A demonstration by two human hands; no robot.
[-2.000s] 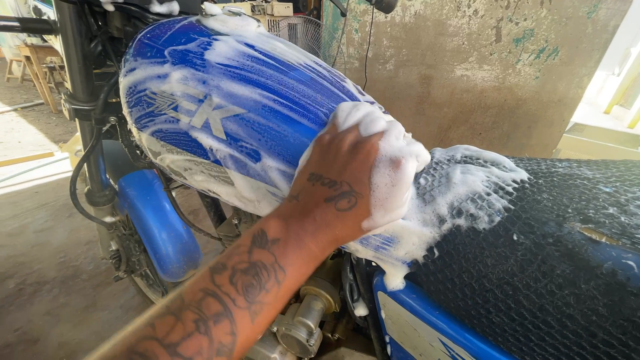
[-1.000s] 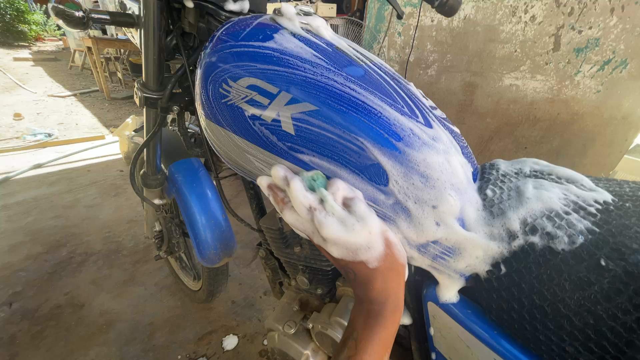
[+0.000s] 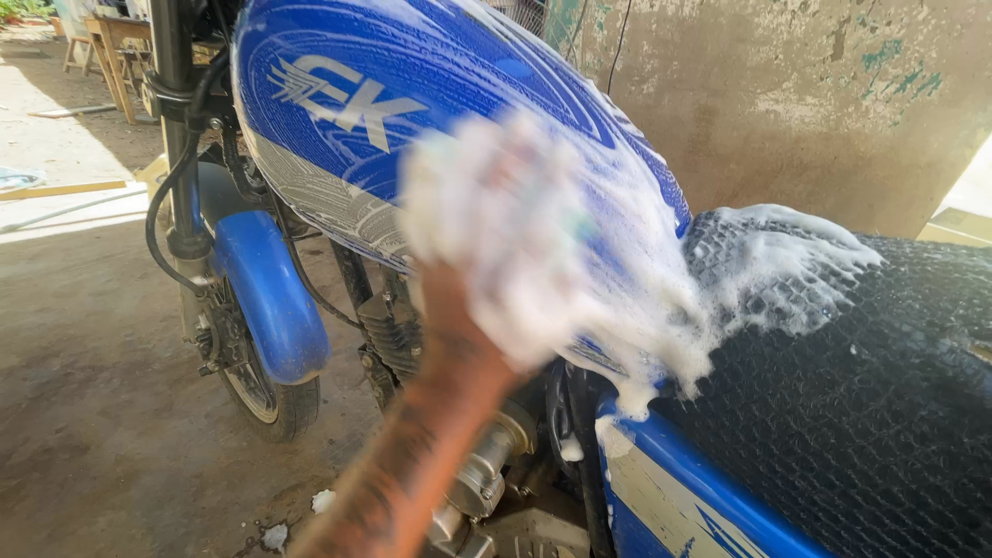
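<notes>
My left hand (image 3: 496,240), thickly covered in white foam and blurred, is against the side of the blue fuel tank (image 3: 349,46) of a motorcycle. A bit of green shows at its foamy edge, seemingly the washing sponge (image 3: 585,225) in its grip; the fingers are hidden by foam and blur. Streaks of suds cover the tank, its silver lower band and its logo. Thicker foam (image 3: 783,263) lies on the front of the black textured seat (image 3: 837,418) and over the tank's rear end. My right hand is out of view.
The front fork, cables and blue front fender (image 3: 271,298) stand at left, above the front wheel. Below my forearm is the metal engine (image 3: 480,480); a blue side panel (image 3: 697,473) lies under the seat. Behind are a worn wall (image 3: 775,101) and a wooden table (image 3: 116,46).
From the tank's rear top, my left hand moved down to its lower side, then slightly up and back along the side. The logo area carries thinner suds than two seconds ago.
</notes>
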